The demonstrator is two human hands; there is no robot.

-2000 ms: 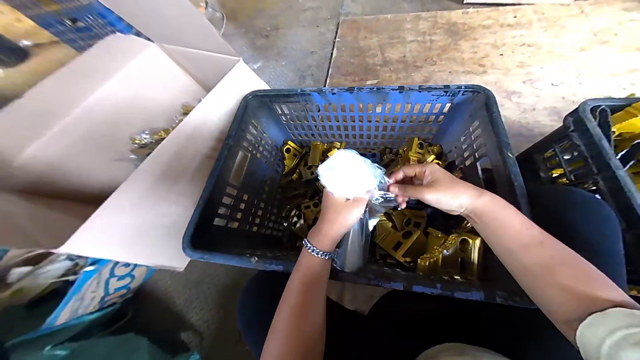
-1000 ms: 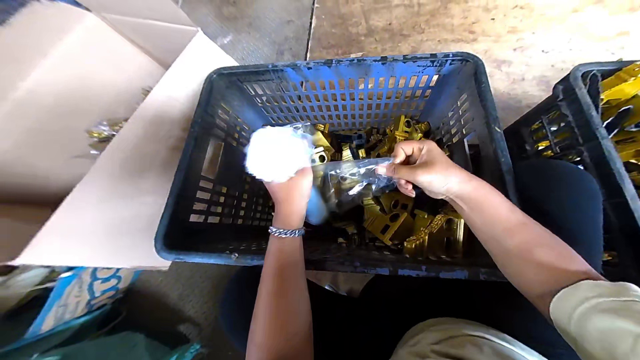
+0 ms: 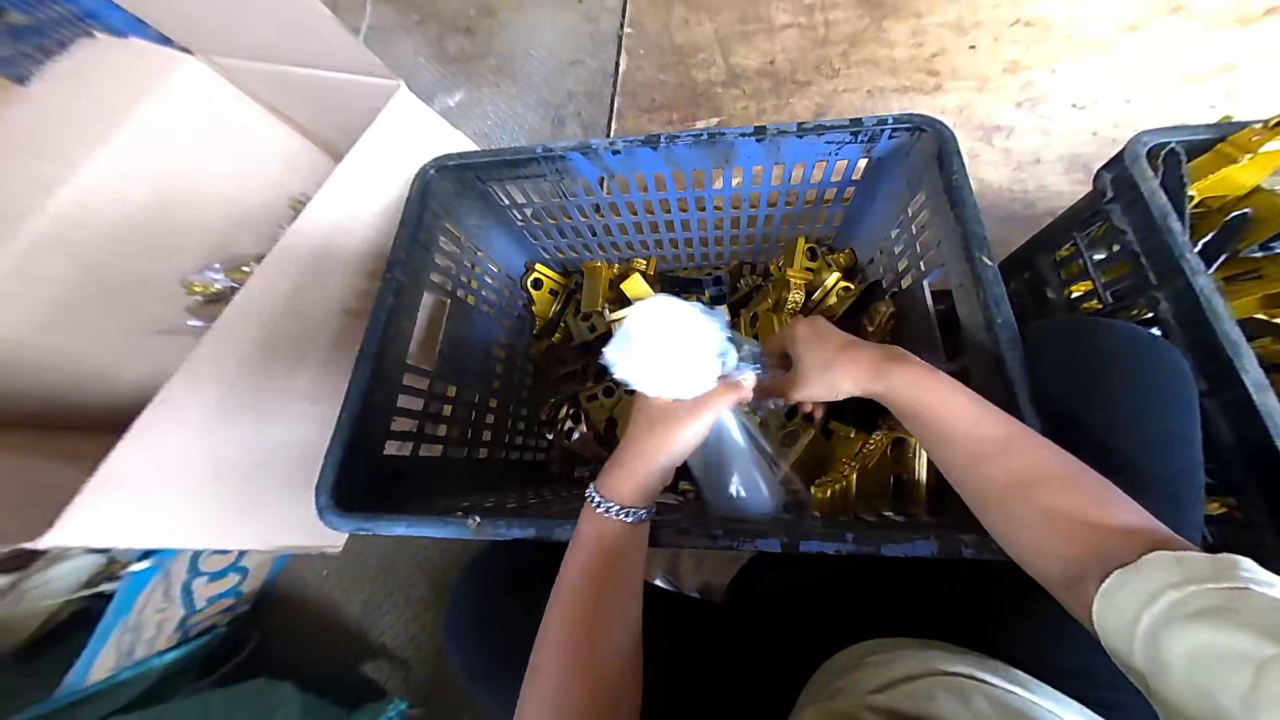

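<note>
A black and blue plastic crate [image 3: 655, 150] holds many gold-coloured parts [image 3: 790, 290]. Over its middle, my left hand [image 3: 670, 430] grips a bundle of clear plastic bags [image 3: 735, 470], with a bright white rounded end [image 3: 668, 347] showing above the fingers. The clear plastic slants down toward the near rim. Close on the right, my right hand [image 3: 820, 362] has its fingers bent at the clear film beside the bundle. Its fingertips are partly hidden, so what they pinch cannot be made out.
An open cardboard box [image 3: 250, 330] leans at the left, with small bagged gold parts [image 3: 218, 282] inside. At the right stands another black crate [image 3: 1190, 260] with gold pieces [image 3: 1245, 220]. A printed blue and white bag [image 3: 190, 600] lies at the lower left.
The clear bag stretched between my hands one second ago is no longer spread out. My right hand has come close to my left hand and the bundle.
</note>
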